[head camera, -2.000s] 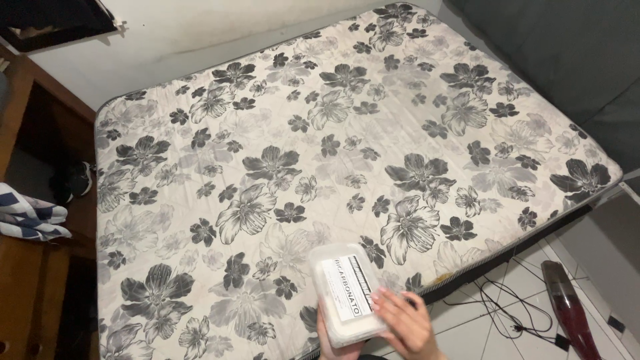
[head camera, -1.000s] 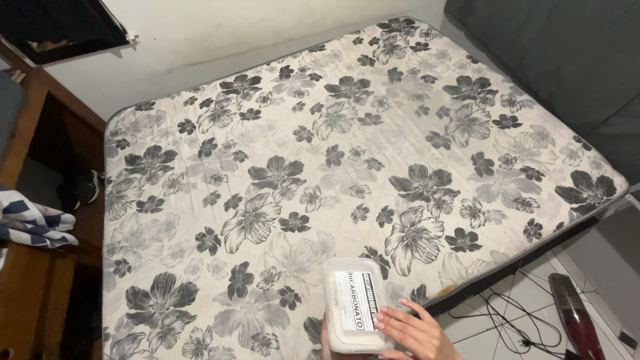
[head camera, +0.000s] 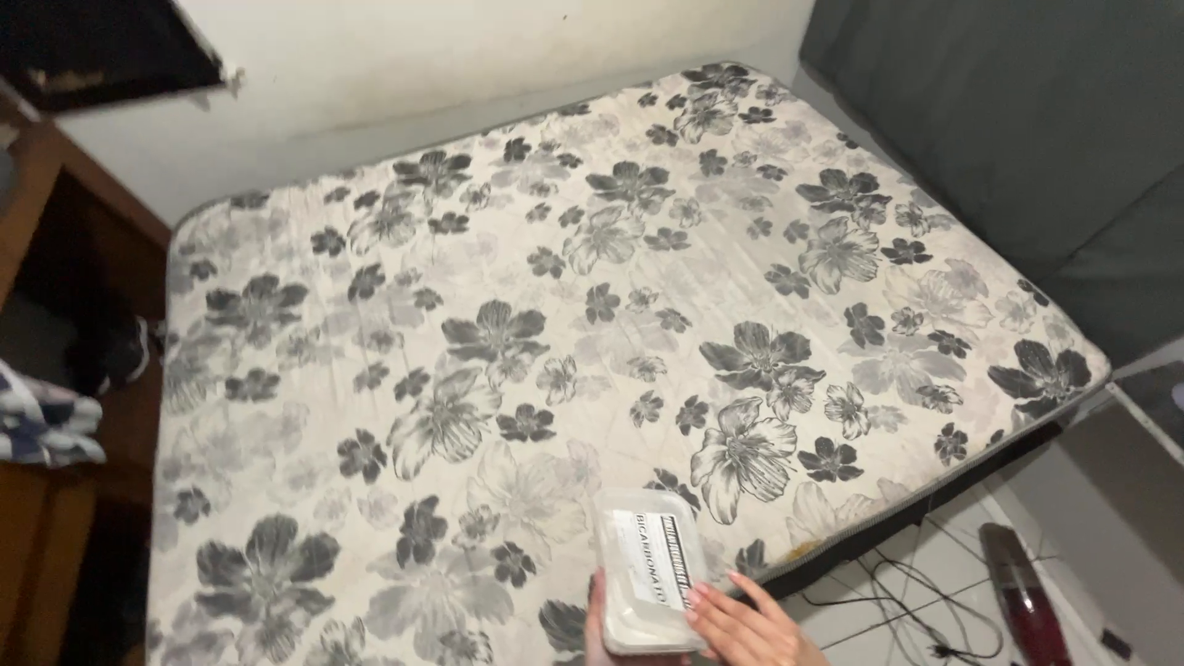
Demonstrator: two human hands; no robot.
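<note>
Low in the head view, a clear plastic container (head camera: 624, 622) with a white label bearing writing is held above the near edge of a mattress (head camera: 351, 407) with a grey floral print. My left hand (head camera: 597, 620) grips it from the left and beneath, mostly hidden by the container. The fingers of my right hand (head camera: 749, 624) rest on its right side, over the lower part of the label. The lid looks closed, and what is inside appears white.
On the tiled floor at the right lie a dark red and black handheld vacuum cleaner (head camera: 1027, 597) and a black cable (head camera: 902, 610). Wooden shelving (head camera: 129, 435) with a patterned cloth (head camera: 42, 421) and a dark shoe (head camera: 125, 356) borders the left. Dark grey fabric (head camera: 999, 120) covers the right side.
</note>
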